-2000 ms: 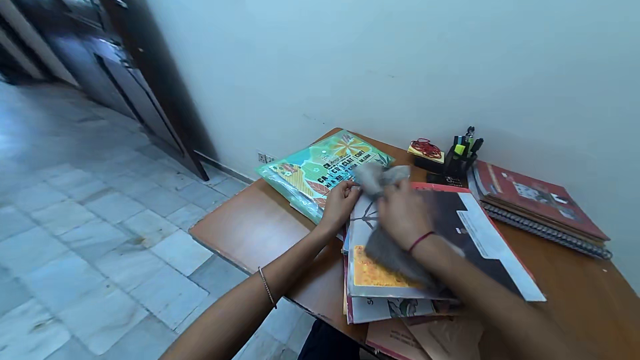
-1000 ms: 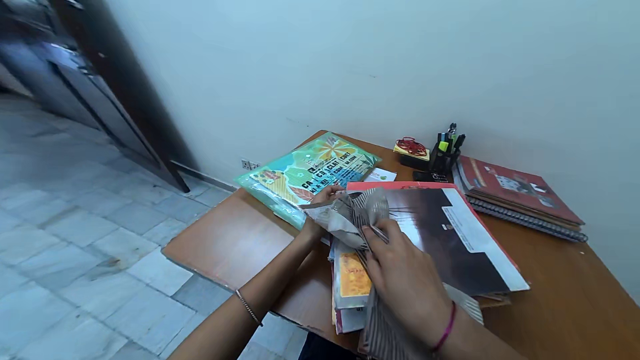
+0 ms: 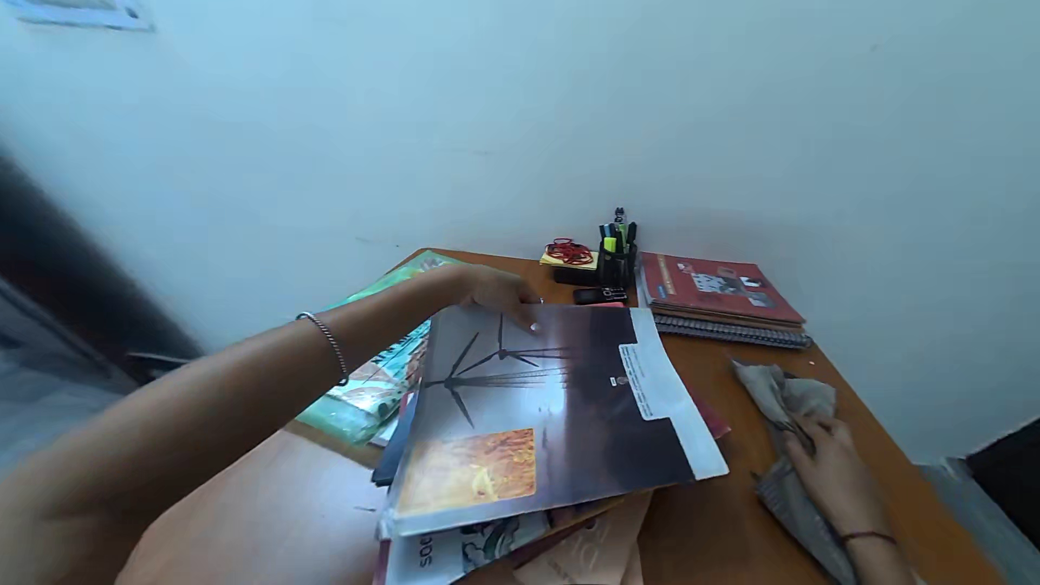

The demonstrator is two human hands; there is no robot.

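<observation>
My left hand (image 3: 505,296) grips the far edge of a glossy dark book (image 3: 569,431) with wind turbines pictured on its cover; its thumb lies on the cover and the other fingers are mostly hidden. The book rests tilted over a stack of books and papers (image 3: 504,544) on the wooden desk. At the desk's right side, my right hand (image 3: 837,467) is on a crumpled grey striped cloth (image 3: 792,398), with its fingers bent into the folds.
Behind the book are a black pen holder (image 3: 617,264), a black box topped with yellow paper and red cord (image 3: 569,253), and a small black device (image 3: 600,295). Red books (image 3: 727,292) lie over a spiral notebook (image 3: 731,331). A green plastic-wrapped packet (image 3: 366,398) lies left, beside the wall.
My right hand and the cloth have moved from the book stack to the desk's right side. My left hand has left the cloth and taken the book's far edge. The view has turned right.
</observation>
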